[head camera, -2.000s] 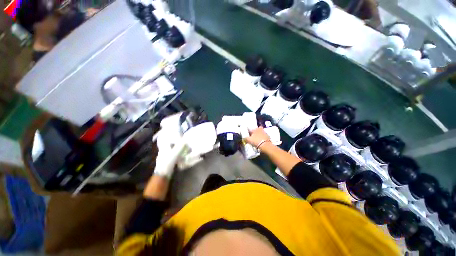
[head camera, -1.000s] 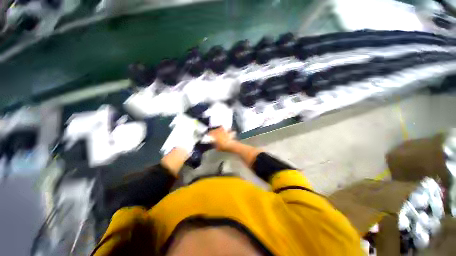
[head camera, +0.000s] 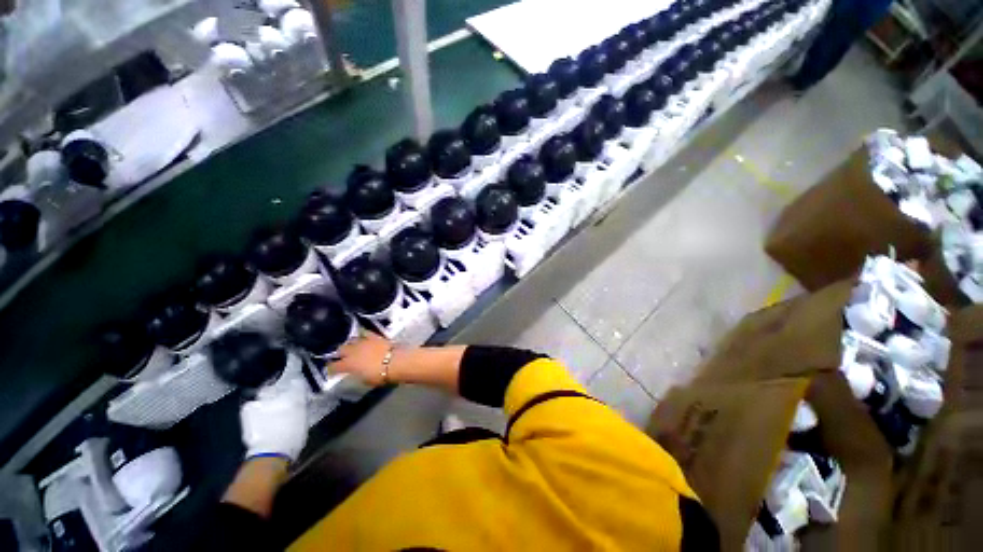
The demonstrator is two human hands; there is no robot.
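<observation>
Two long rows of security cameras, black domes on white bases, stand along the edge of the green bench. My left hand [head camera: 274,424], in a white glove, is on a security camera [head camera: 248,358] at the near end of the front row, its fingers at the white base. My right hand [head camera: 364,360], bare with a bracelet, is at the base of the neighbouring camera [head camera: 319,323]; its fingertips are partly hidden against the white body. White camera parts [head camera: 148,478] lie on the bench at the lower left.
Open cartons [head camera: 731,440] filled with white cameras stand on the tiled floor at the right. A metal post [head camera: 412,70] rises from the green bench [head camera: 270,178]. A white board [head camera: 561,30] lies at the back. A person's dark-clothed leg [head camera: 816,43] shows at the top right.
The view has turned right along the rows, and the cartons show more fully. The cameras that were between my hands over the bench edge now stand at the near end of the front row.
</observation>
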